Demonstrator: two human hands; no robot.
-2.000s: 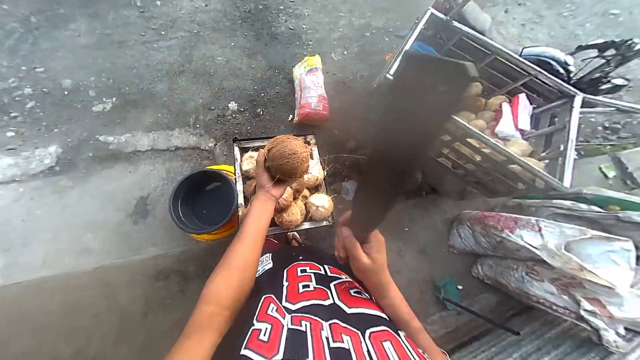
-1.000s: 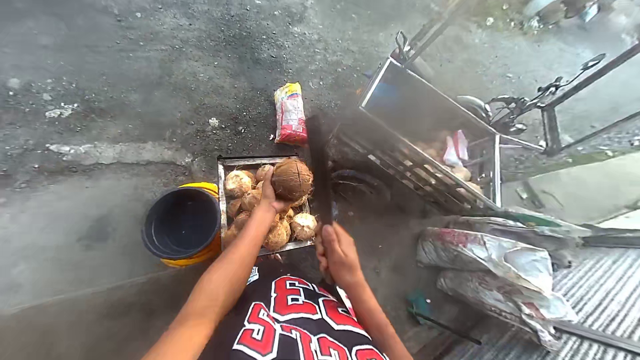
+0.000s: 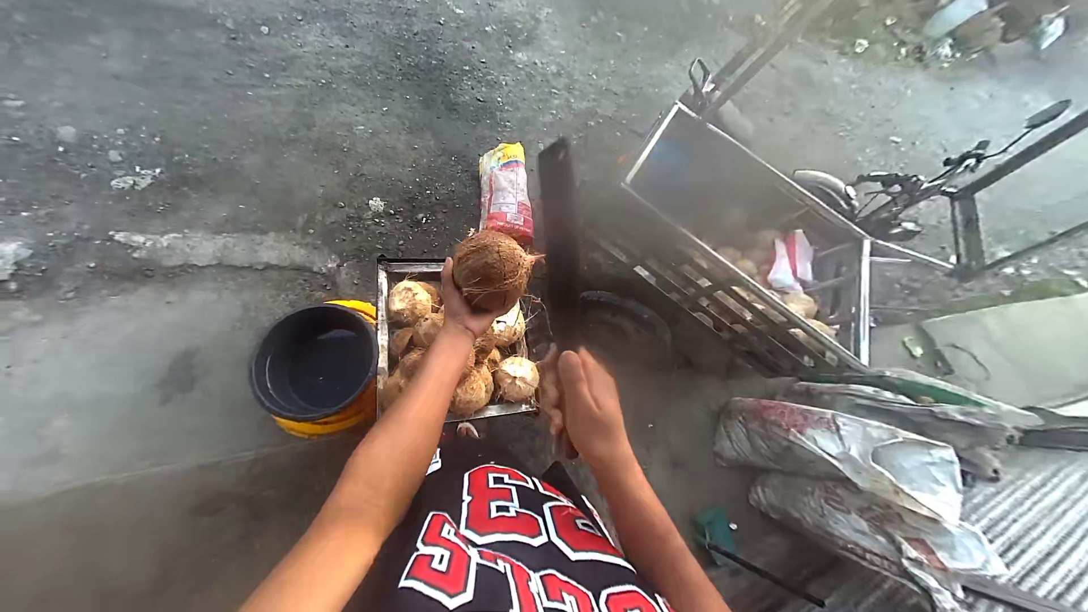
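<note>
A brown husked coconut (image 3: 491,270) rests in my left hand (image 3: 463,310), held above a metal-edged tray (image 3: 383,340) of several coconuts (image 3: 473,389). My right hand (image 3: 582,399) is closed around the handle of a large dark blade, seemingly a machete (image 3: 558,229). The blade stands to the right of the held coconut, pointing away from me, with a small gap between them. Some of the coconuts in the tray show pale patches where the fibre is off.
A dark bucket (image 3: 316,361) with a yellow one around it stands left of the tray. Beyond the tray lies a red and yellow plastic bag (image 3: 507,191). At right are a metal-framed cart (image 3: 748,161) holding coconuts, filled sacks (image 3: 837,450) and a motorcycle (image 3: 892,191).
The large blade was raised and blurred two seconds ago; it is now lower, beside the coconut. My left hand still holds a coconut. The view has shifted somewhat.
</note>
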